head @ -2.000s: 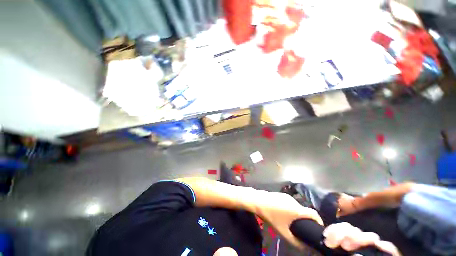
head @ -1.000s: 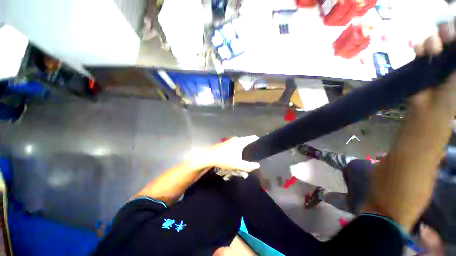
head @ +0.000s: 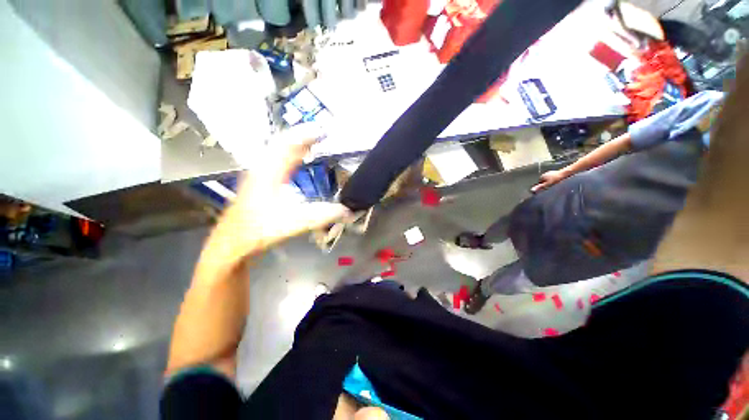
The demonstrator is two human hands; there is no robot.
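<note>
A long black roll (head: 460,90) slants from the lower middle to the top edge, where it is cut off. A small pale spot shows at its lower end. My left hand (head: 275,201) is left of that end, bright and slightly blurred. Its fingers and thumb are spread, and the thumb tip is at or against the roll's end; contact is unclear. My right forearm shows at the right edge, but my right hand is out of the picture.
A white table (head: 353,115) behind the roll bears red-orange pieces (head: 406,20), white sheets and blue-framed items. Cartons are below it. A person in a dark apron (head: 599,213) stands at the right. Red scraps (head: 429,196) lie on the grey floor. A large pale panel (head: 74,107) is at the left.
The roll is steeper and its lower end is higher and further left. My left hand has opened from around the end and moved up-left. My right hand has left the view. More of the other person shows.
</note>
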